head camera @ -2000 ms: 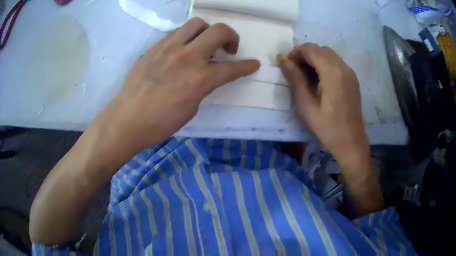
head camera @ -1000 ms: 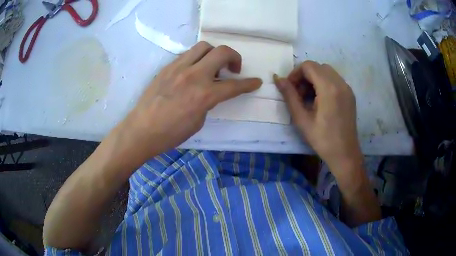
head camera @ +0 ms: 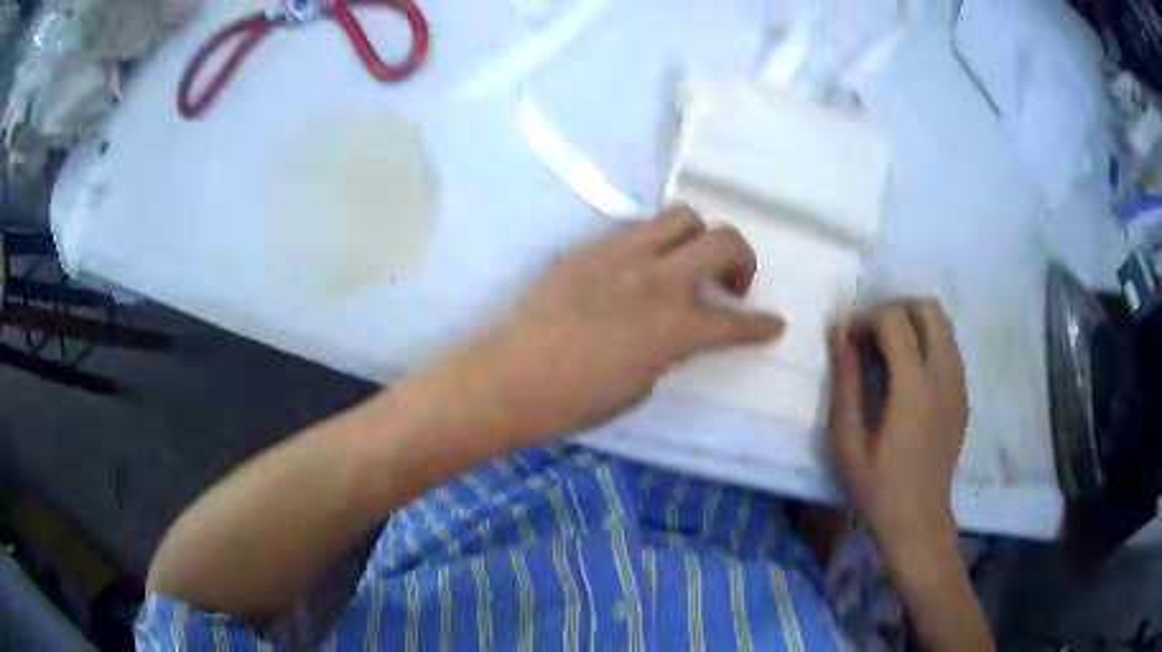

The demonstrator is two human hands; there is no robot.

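Cream cloth pieces [head camera: 803,261] lie in front of me, with a thicker folded stack [head camera: 788,153] at their far end. My left hand [head camera: 650,299] rests over their left side, its fingers curled and the thumb or a finger pointing right on the cloth. My right hand [head camera: 902,408] is at their right edge, thumb and fingertips close together. Blur hides whether either hand pinches the cloth. The near part of the cloth lies partly under my left hand.
Red-handled scissors [head camera: 382,38] lie at the far left of the white table [head camera: 484,255], near a yellowish stain. A white strip [head camera: 573,159] lies left of the stack. The iron [head camera: 1077,382] stands at the right edge. Scraps [head camera: 77,77] lie at the far left.
The view has swung, so everything sits lower and further right, and the scissors have come into view. The hands keep nearly the same pose on the cloth.
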